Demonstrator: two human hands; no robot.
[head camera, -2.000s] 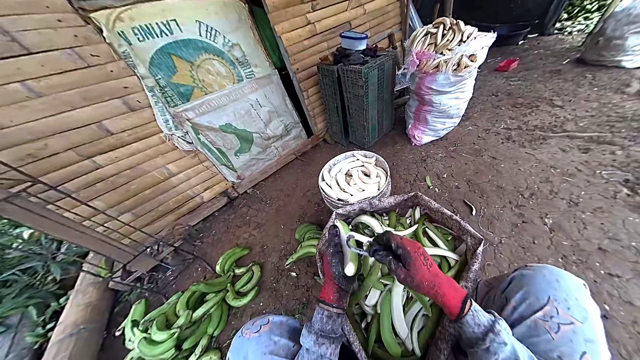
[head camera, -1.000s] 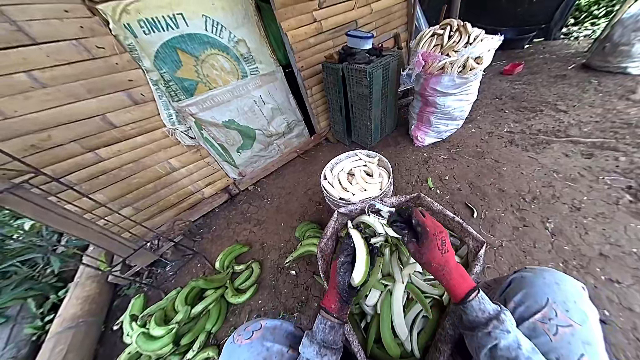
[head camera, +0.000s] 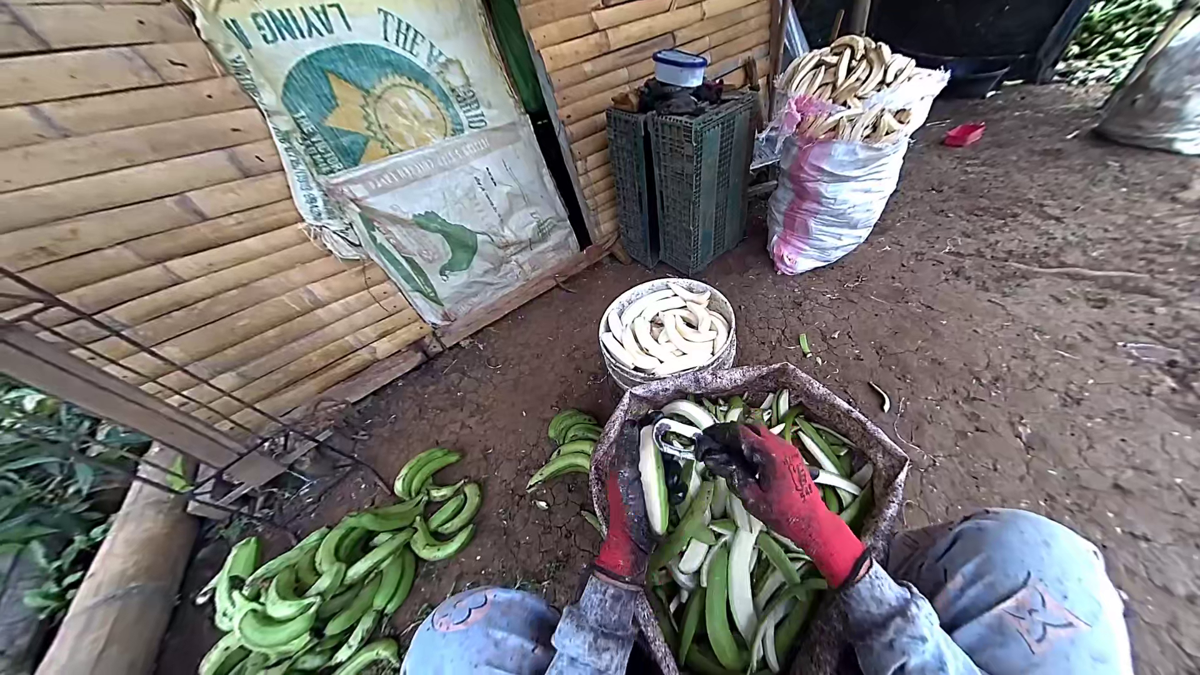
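My left hand (head camera: 626, 506), in a red and black glove, holds a partly peeled green banana (head camera: 653, 478) upright over an open sack (head camera: 750, 377) of green peels. Gloved the same way, my right hand (head camera: 764, 478) grips a small peeler-like tool with a pale loop (head camera: 677, 437) close to the banana's upper end. Its handle is mostly hidden by the fingers. Just beyond the sack stands a round bucket (head camera: 667, 333) filled with peeled, whitish bananas. Unpeeled green bananas (head camera: 328, 591) lie in a heap on the ground at the left, with a smaller bunch (head camera: 567, 445) beside the sack.
A bamboo wall (head camera: 122, 187) with a printed sack (head camera: 422, 150) on it runs along the left. Dark plastic crates (head camera: 701, 178) and a white and pink sack (head camera: 830, 202) heaped with peels stand behind the bucket. A red object (head camera: 964, 134) lies on the dirt. My knees flank the peel sack.
The banana in my left hand has turned from slanted to nearly upright since a second ago. My right hand has moved down and left, bringing the tool beside it.
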